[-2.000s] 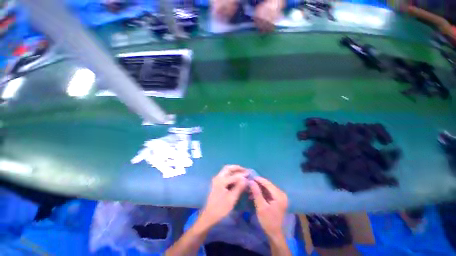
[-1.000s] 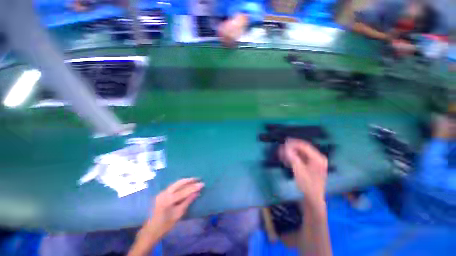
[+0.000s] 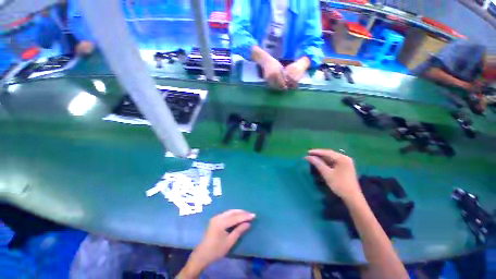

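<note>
White slotted plates lie in a loose pile on the green bench, left of centre. A dark heap of soft black straps lies at right. My left hand is low at the bench's near edge between the two piles, thumb and fingers apart, with nothing visible in it. My right hand is over the heap's upper left side, its thumb and fingertips close together. Black material shows just under those fingertips; I cannot tell whether it is gripped or lies on the heap.
A slanting grey post ends behind the plates. Beyond are a white-edged tray of black parts and a black bracket assembly. More brackets lie at right. A person in blue works opposite; another person's arm shows at far right.
My hands were together at the near edge, then parted; my right hand went to the black heap and is now at its upper left. The view has shifted, and a black bracket assembly now shows mid-bench.
</note>
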